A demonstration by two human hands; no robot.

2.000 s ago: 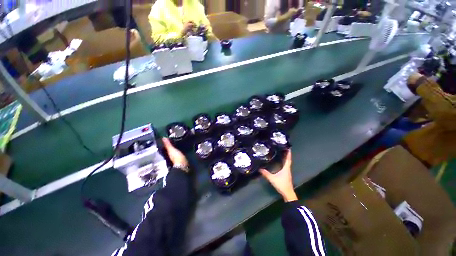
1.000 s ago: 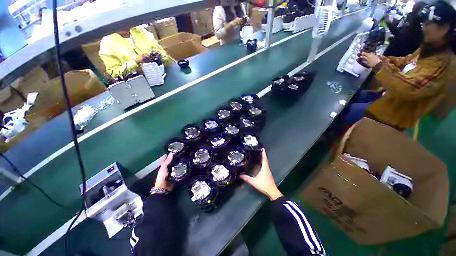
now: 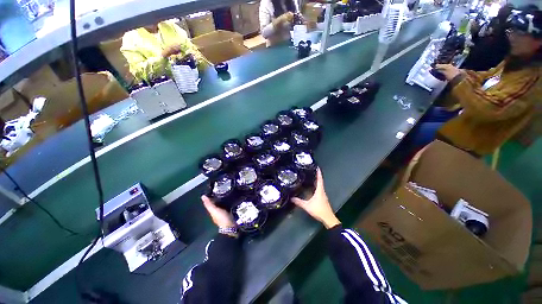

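Note:
Several black round units (image 3: pixel 270 194) with silvery centres stand packed together in rows on the dark green bench. My left hand (image 3: pixel 218 216) is at the near left side of the group, its fingers against the outer units. My right hand (image 3: pixel 318 203) is at the right side, thumb and fingers spread around the edge of a unit. The two hands hold the group between them. The undersides of the units are hidden.
A pale grey screw feeder (image 3: pixel 134 228) stands at left, with a black cable (image 3: pixel 87 119) hanging beside it. More black units (image 3: pixel 353 98) lie farther along the bench. A brown carton (image 3: pixel 456 219) is at right. A seated worker (image 3: pixel 493 101) and a metal rail (image 3: pixel 238 92) are beyond.
The view has swung right since the first frame. My left hand has moved from beside the feeder to the group's near left side. The units sit closer together than at first.

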